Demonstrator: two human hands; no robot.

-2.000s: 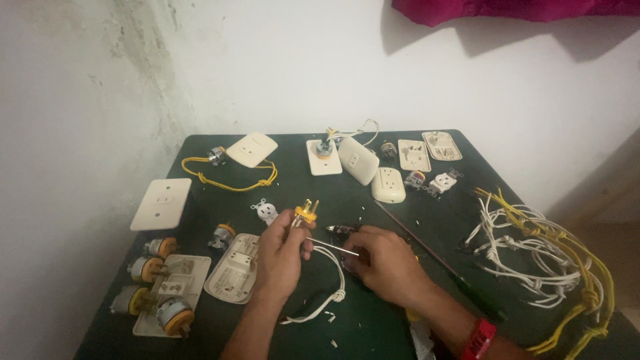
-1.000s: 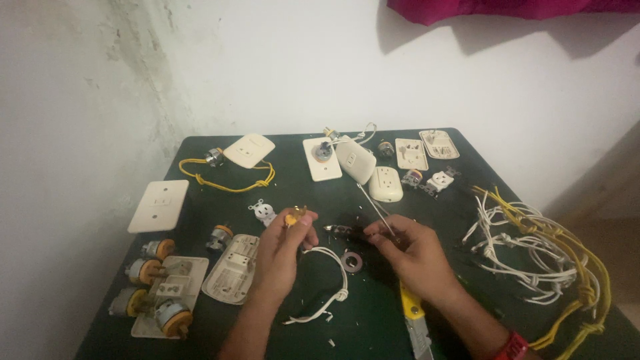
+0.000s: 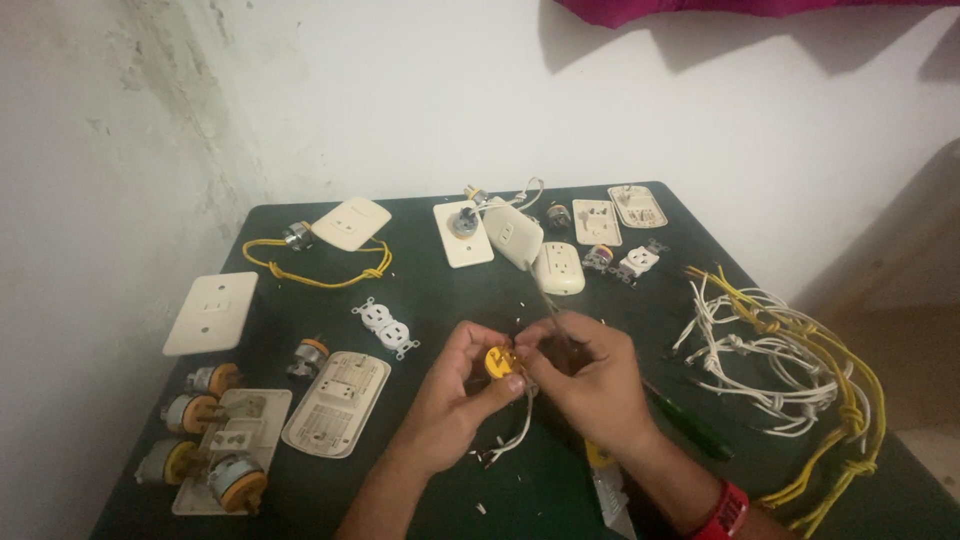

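Observation:
Between the fingertips of my left hand (image 3: 457,394) is a yellow electrical plug part (image 3: 501,361) with metal prongs. My right hand (image 3: 589,371) touches the plug's right side with thumb and forefinger. A thin metal shaft (image 3: 544,291), probably a screwdriver's, rises from the right hand toward the back; its lower end is hidden in that hand. A short white wire (image 3: 517,442) hangs below the plug and curves down over the dark green table. A yellow utility knife (image 3: 609,487) lies partly beneath my right forearm.
A white duplex receptacle (image 3: 385,328), an outlet back cover (image 3: 337,405) and several plugs (image 3: 191,412) lie left. Wall plates and an outlet box (image 3: 560,268) stand along the back. Tangled white and yellow wires (image 3: 787,360) and a green-handled screwdriver (image 3: 690,420) lie right.
My right hand has moved left to meet the left hand at the plug. The white wire, earlier curved on the table to the right of my left hand, now hangs below the plug.

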